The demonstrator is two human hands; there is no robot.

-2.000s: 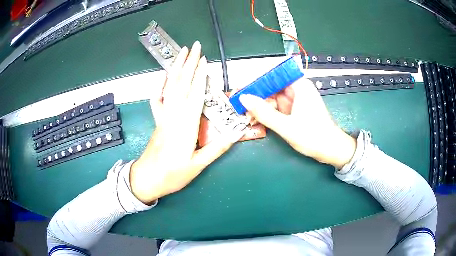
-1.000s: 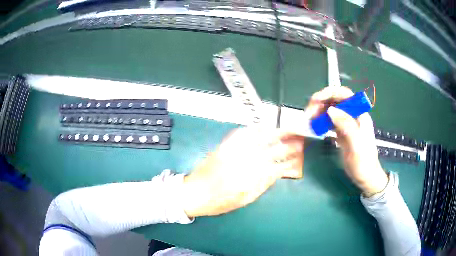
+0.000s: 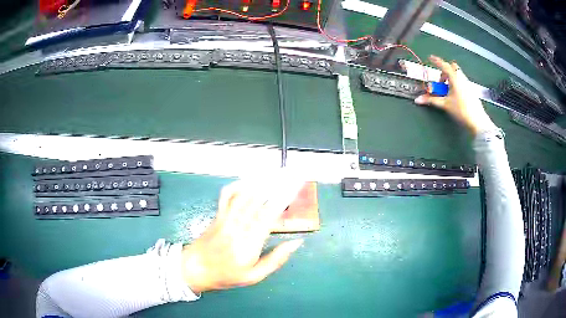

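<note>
The square copper-coloured plate [image 3: 304, 211] lies on the green surface in front of me. My left hand [image 3: 239, 239] is over its left part, with the thumb apart from the fingers. The fingertips are blurred and washed out, and I see no strip in this hand. My right hand [image 3: 459, 96] is stretched out to the back right, thumb and fingers spread around the bright blue block [image 3: 438, 89], which sits within its grasp. A dark grey patterned strip [image 3: 391, 84] lies just left of the thumb and block.
Three black dotted strips [image 3: 93, 186] lie at left, two more [image 3: 406, 187] at right. Dark strips [image 3: 155, 59] line the back. A black cable [image 3: 281, 105] runs back from the plate. A pale strip [image 3: 347, 109] stands mid-right. Packed strips [image 3: 537, 217] are at far right.
My right hand has moved to the back right with the blue block. The grey-silver strip that was under my left hand no longer shows. My left hand remains by the plate; the view has shifted.
</note>
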